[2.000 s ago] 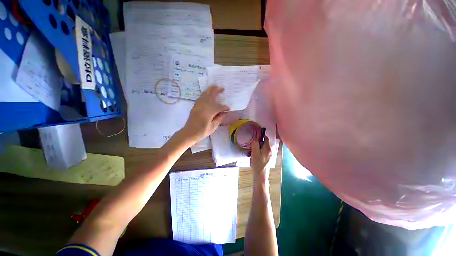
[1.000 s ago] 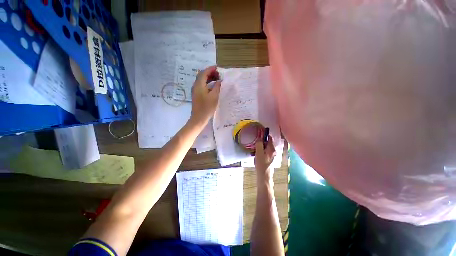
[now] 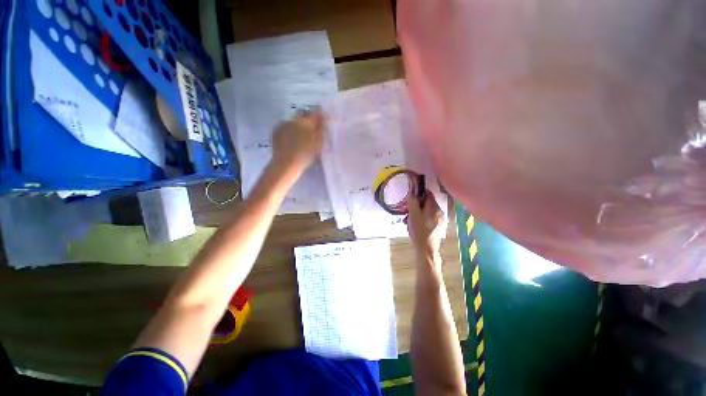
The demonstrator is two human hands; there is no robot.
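My left hand (image 3: 298,141) is blurred over the papers at the far side of the desk. Its fingers are closed at the upper left edge of a written sheet (image 3: 368,128), which overlaps a larger white sheet (image 3: 279,73). My right hand (image 3: 426,220) holds the near right side of a black-and-yellow tape roll (image 3: 391,189), over the written sheet. A short black object, apparently a pen (image 3: 421,186), shows at its fingertips. A white log sheet (image 3: 346,298) with a ruled table lies flat nearest me, between my forearms.
A blue file basket (image 3: 85,166) with papers stands at left. Beside it are a small white box (image 3: 166,214), a thin loop (image 3: 222,192) and a yellow note sheet (image 3: 108,246). A tape dispenser (image 3: 231,319) lies by my left forearm. A large pink plastic bag (image 3: 557,139) bulges over the right desk edge.
My left hand has moved left from the sheet's corner, and the sheet overlaps the larger one more. The rubber band and small slip are no longer visible. The view has shifted, showing more of the tape dispenser.
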